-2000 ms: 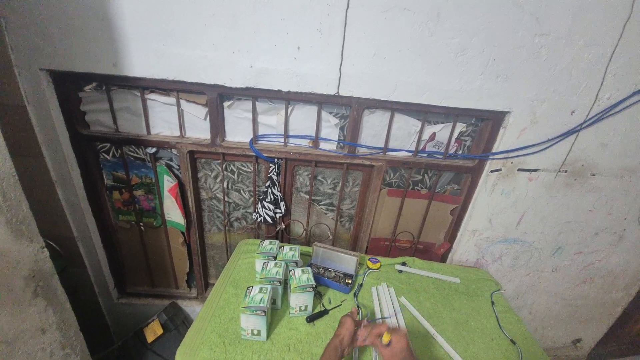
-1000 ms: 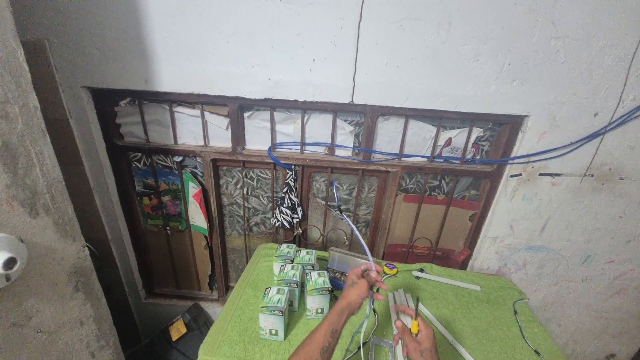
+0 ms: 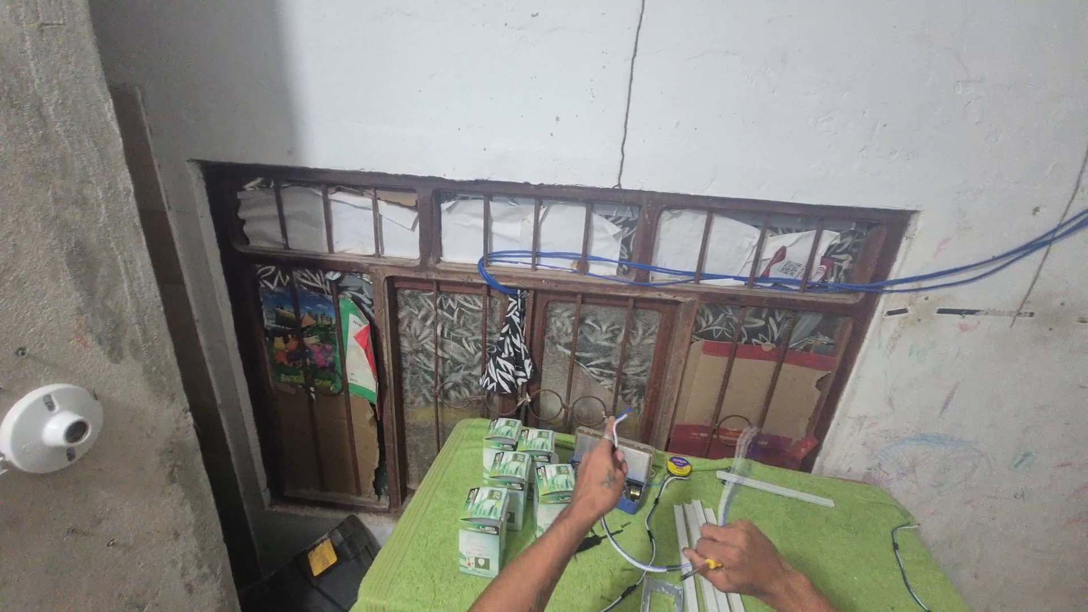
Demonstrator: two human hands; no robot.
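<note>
My left hand (image 3: 602, 476) is raised over the table and pinches a white and blue electrical cable (image 3: 625, 557) close to its end, which points up. The cable sags from there down towards my right hand (image 3: 738, 554). That hand is closed around a small tool with a yellow handle (image 3: 712, 563) and a stretch of cable; a blurred end sticks up above the fist. White plastic strips (image 3: 690, 527) lie under my right hand. A dark screwdriver (image 3: 588, 541) rests beside my left forearm. A metal bracket (image 3: 661, 595) lies near the bottom edge.
Several LED bulb boxes (image 3: 483, 531) stand on the green towel (image 3: 816, 544) at the left. Behind my left hand is an open blue case (image 3: 631, 497), with a tape measure (image 3: 678, 465) beside it. Another white strip (image 3: 778, 490) lies further right. A lamp holder (image 3: 53, 427) is on the left wall.
My left hand has risen with the cable end, from lower over the table. My right hand has shifted a little to the right of the strips, still around the yellow-handled tool.
</note>
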